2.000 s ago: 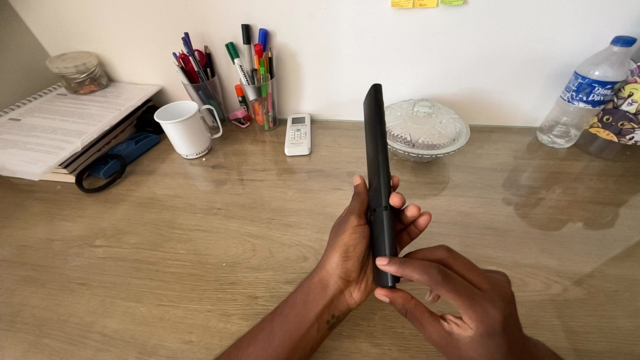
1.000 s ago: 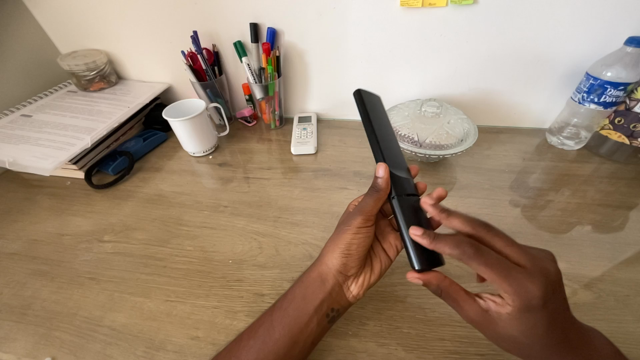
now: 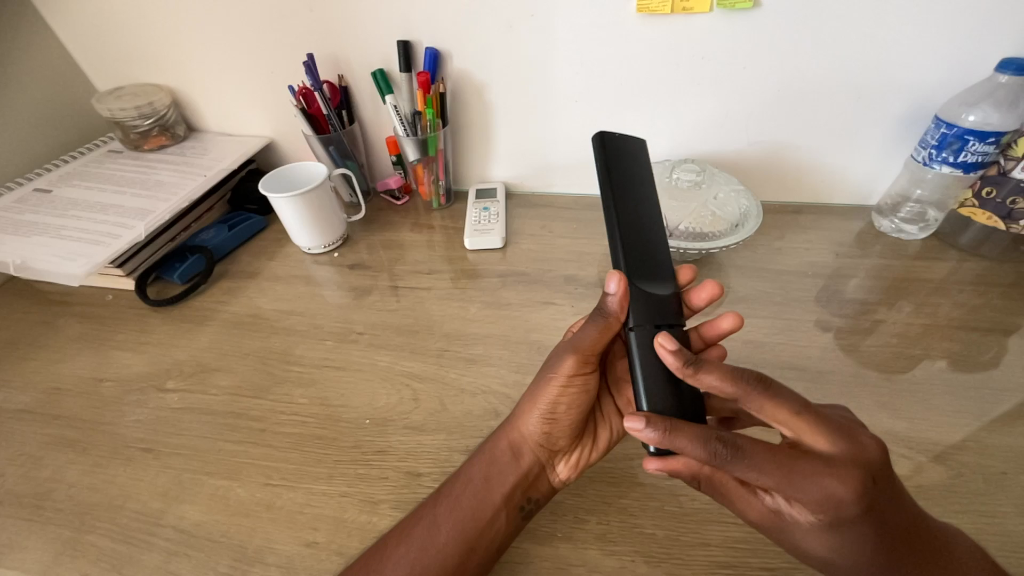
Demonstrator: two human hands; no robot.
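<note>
A long black plastic remote control [image 3: 640, 224], its smooth back toward me, is held nearly upright above the wooden desk. My left hand [image 3: 588, 384] grips it around the middle, thumb along its left edge and fingers behind it. The fingers of my right hand [image 3: 784, 456] touch its lower end, one on the battery cover [image 3: 660, 372] near a seam and others at the bottom edge. Behind the remote stands a lidded glass dish [image 3: 712, 212], partly hidden by it. The side with buttons cannot be seen.
Along the wall stand a white mug [image 3: 300, 208], two cups of pens [image 3: 340, 156], a white air-conditioner remote [image 3: 486, 216] and a plastic water bottle [image 3: 952, 152]. Papers [image 3: 120, 200], a jar [image 3: 144, 116] and a blue stapler [image 3: 216, 244] lie at the left.
The black remote has turned from edge-on so that its broad back faces me. My right fingers have shifted over its lower part, while my left hand still holds it.
</note>
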